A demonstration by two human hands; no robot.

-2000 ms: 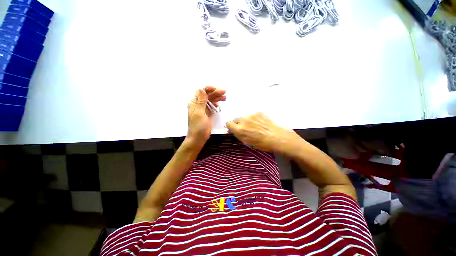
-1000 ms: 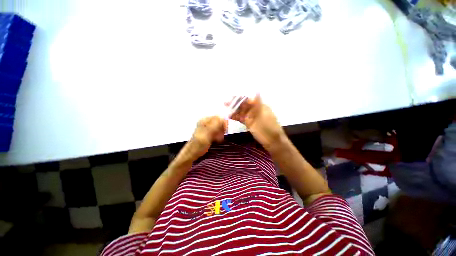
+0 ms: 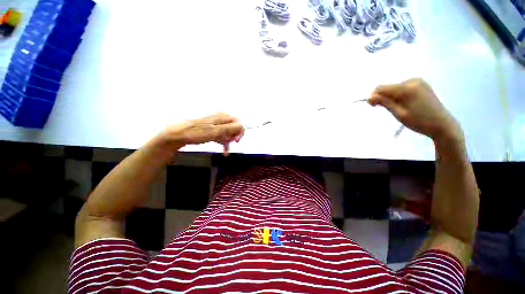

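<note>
A thin pale cable (image 3: 311, 111) is stretched between my two hands above the white table; parts of it fade into the bright surface. My left hand (image 3: 216, 131) grips its left end near the table's front edge. My right hand (image 3: 410, 106) grips the other end, farther right and higher, between thumb and fingers. A short pale end (image 3: 399, 131) hangs below my right hand. The cable's very ends are hidden in my fingers.
A heap of coiled pale cables (image 3: 368, 20) lies at the far side of the table (image 3: 172, 74), with a few loose coils (image 3: 275, 47) beside it. Stacked dark-blue boxes (image 3: 43, 69) stand at left. A yellow-orange object (image 3: 10, 22) is at the far left corner.
My hands were close together around a pale looped cable; now they are wide apart with the cable stretched between them. The view has also shifted.
</note>
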